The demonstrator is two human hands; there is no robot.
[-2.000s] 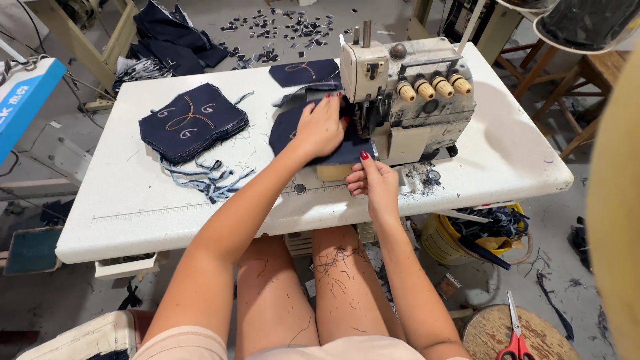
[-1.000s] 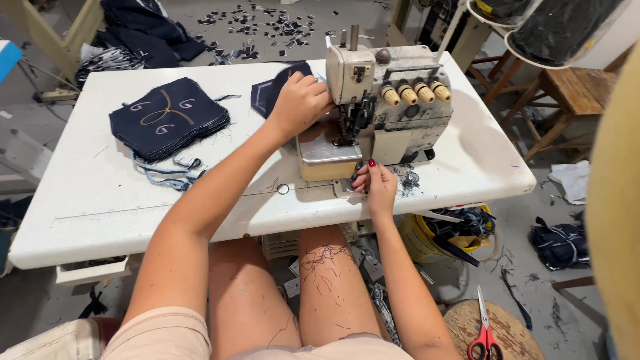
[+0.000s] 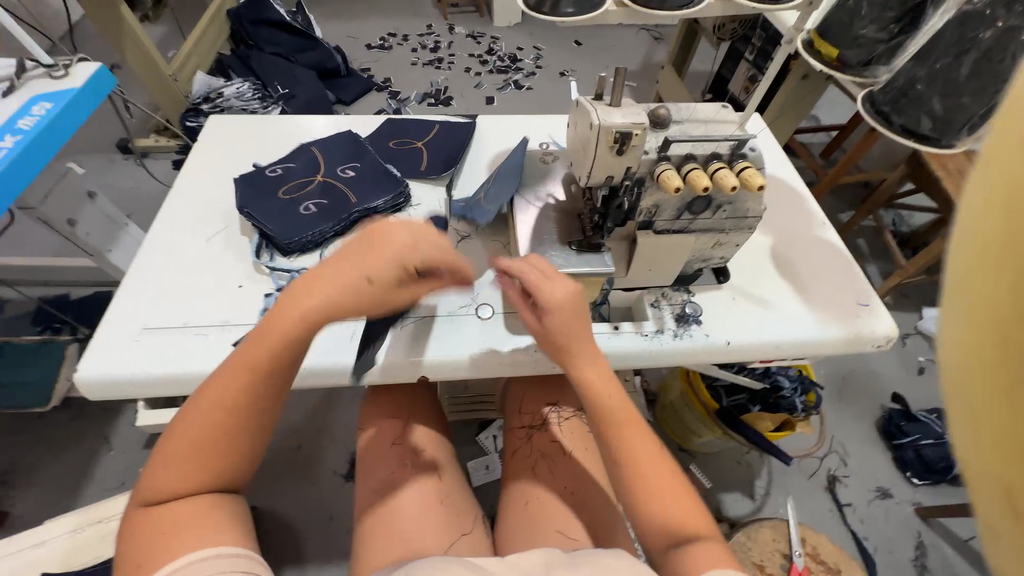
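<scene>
My left hand (image 3: 392, 268), blurred, is over the table left of the overlock sewing machine (image 3: 668, 184). A dark denim piece (image 3: 374, 344) is gripped in it and shows above and below the hand, its lower end near the front edge. My right hand (image 3: 548, 300) has its fingertips pinched close to my left fingertips; whether a thread is between them cannot be told. A stack of dark denim panels with stitched curves (image 3: 320, 188) lies at left, beside another stitched panel (image 3: 424, 146). A lighter blue denim flap (image 3: 494, 188) stands near the machine's metal plate (image 3: 560, 244).
The white table (image 3: 240, 364) spans the view above my legs. Lint lies by the machine's base. A yellow bucket of scraps (image 3: 688, 408) is below at right, near red-handled scissors (image 3: 794, 540) on a round stool (image 3: 832, 552). Thread cones (image 3: 936, 80) hang at upper right.
My left hand has moved left, away from the machine's needle area, with dark denim. My right hand has left the machine's front corner and come up beside my left fingertips.
</scene>
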